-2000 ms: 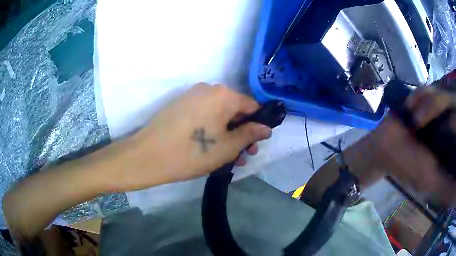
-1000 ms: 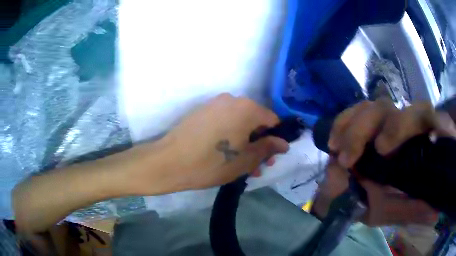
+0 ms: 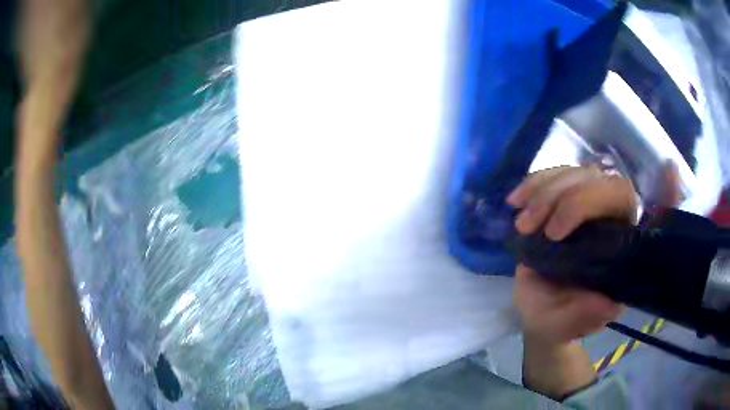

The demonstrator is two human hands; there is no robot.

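Note:
My right hand (image 3: 572,216) is closed around the thick black electric screwdriver (image 3: 624,256), beside the near corner of the blue parts bin (image 3: 490,260). A black cord (image 3: 668,346) trails below it at the lower right. The driver tip cannot be made out. My left arm reaches up along the left edge; its hand (image 3: 58,20) is blurred and cut off by the top edge, so what it holds cannot be seen. The black curved band is not in view.
The white foam sheet (image 3: 352,200) lies in the middle. Crinkled clear film (image 3: 192,296) covers the green surface (image 3: 160,128) on its left. A pale housing with shiny metal (image 3: 560,148) stands at the bin's right. Yellow-black striped tape (image 3: 628,348) shows at lower right.
My left hand has moved from the centre to the far upper left. The black band it held has gone out of view. My right hand came in from the right with the screwdriver, and the view has shifted.

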